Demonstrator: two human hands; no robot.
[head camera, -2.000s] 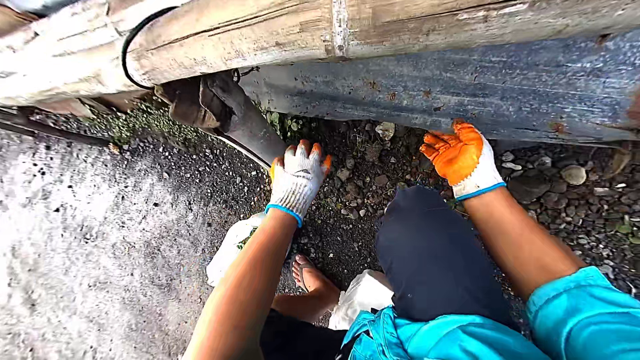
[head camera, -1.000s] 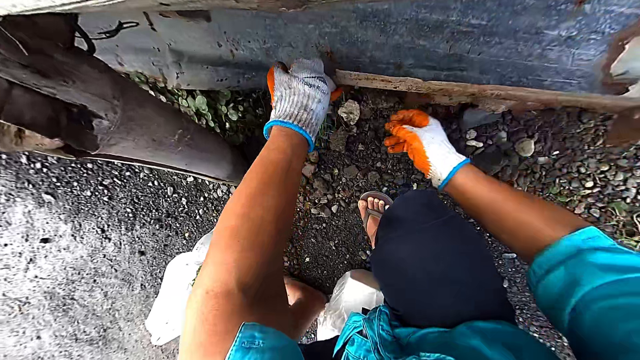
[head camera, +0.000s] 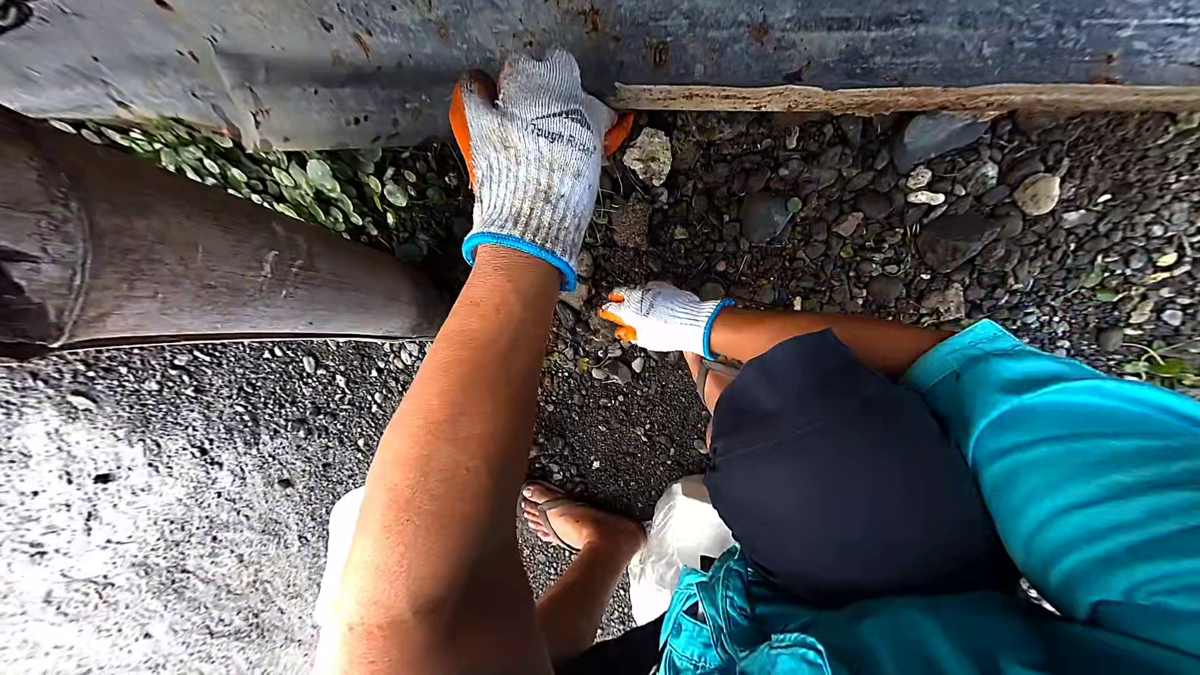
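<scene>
My left hand (head camera: 539, 155), in a white knit glove with an orange coated palm and blue cuff, lies against the lower edge of a metal sheet (head camera: 394, 66), its back toward the camera. Its fingertips are hidden, so whether it grips the edge cannot be told. Beside it runs a thin wooden strip (head camera: 844, 99). My right hand (head camera: 656, 317), gloved the same way, is lower down over the pebbly soil (head camera: 797, 244), near my sandaled foot, its fingers curled; its palm is hidden. A pale stone (head camera: 649, 157) lies just right of my left hand.
A thick brown post or pole (head camera: 216, 253) slants in from the left, with small green-leaved plants (head camera: 319, 187) between it and the sheet. A white plastic bag (head camera: 677, 539) sits by my legs. Grey gravel ground (head camera: 187, 469) spreads at the lower left.
My right hand has moved from near the sheet's lower edge back toward my foot. My left hand has gone from over the soil up to the sheet. The view has moved closer to the sheet.
</scene>
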